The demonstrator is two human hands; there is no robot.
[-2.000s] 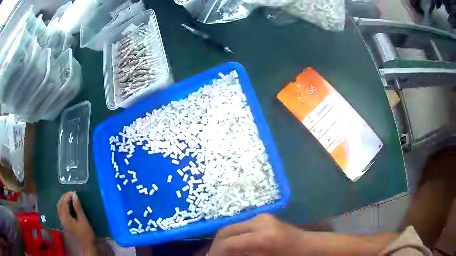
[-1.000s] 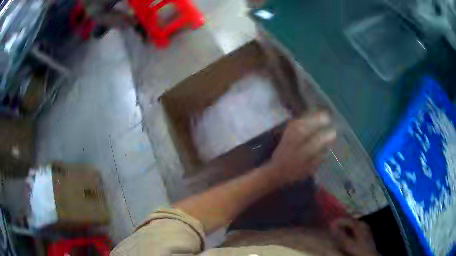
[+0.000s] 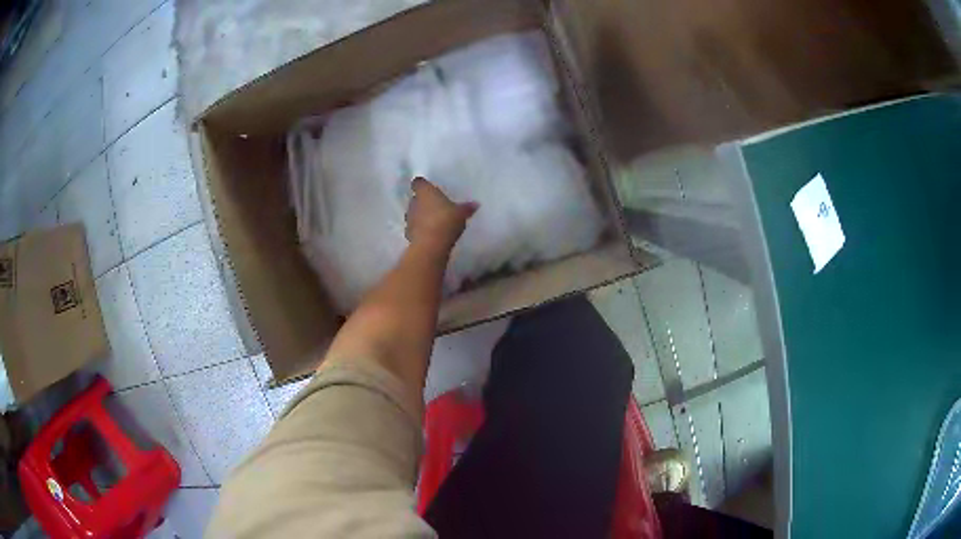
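A brown cardboard carton (image 3: 240, 237) stands open on the floor, with white packing sheets (image 3: 495, 137) inside. My left hand (image 3: 434, 216) reaches in over the middle of the sheets, palm down. A finger points forward and the thumb sticks out to the right. The other fingers are hidden, and I cannot tell whether the hand grips a sheet. The sheets are blurred. My right hand is out of the picture.
The green bench top (image 3: 864, 337) is at the right, with a small white paper (image 3: 819, 222) on it. A red stool (image 3: 100, 468) and a closed carton (image 3: 53, 311) stand at the left. A dark-clothed leg is below the open carton.
The view has swung left from the blue tray to the floor carton. My left hand has moved from beside the bench, across the carton's near side, to over the white sheets.
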